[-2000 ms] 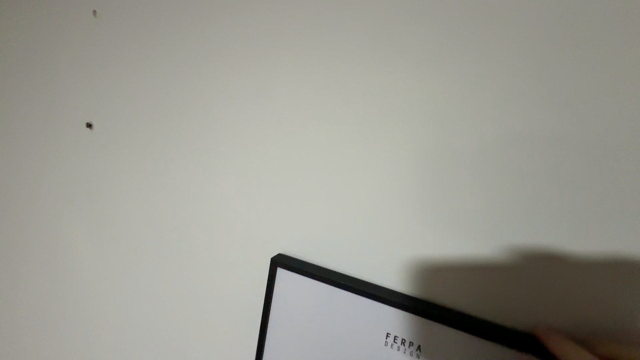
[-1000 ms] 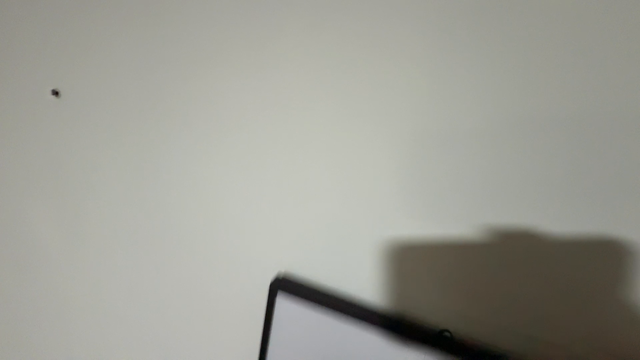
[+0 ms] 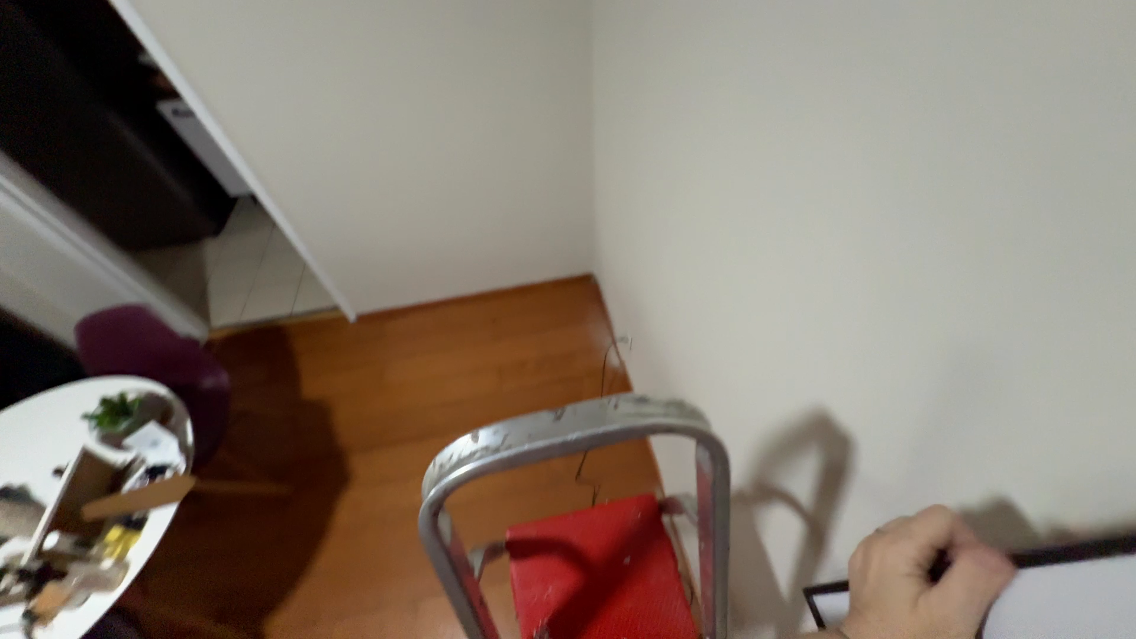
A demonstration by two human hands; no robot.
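Note:
At the lower right my left hand point(image 3: 919, 572) grips the top edge of a black-framed picture point(image 3: 1065, 599) with a pale face; most of the picture is cut off by the view's lower edge. The frame is close to the white wall point(image 3: 843, 222). My right hand is out of view. Left of the hand rises the metal top rail point(image 3: 577, 426) of a stepladder, with a red step or platform point(image 3: 595, 572) below it.
A round white table point(image 3: 44, 417) at the left holds a green plant point(image 3: 115, 413) and various items. A purple chair point(image 3: 151, 355) stands behind it. A thin cable point(image 3: 603, 373) lies by the wall, and a doorway point(image 3: 257, 257) opens at the upper left.
The view has swung far down and left, from the wall to the floor and stepladder. The black-framed picture, seen earlier at the bottom middle, now shows at the lower right.

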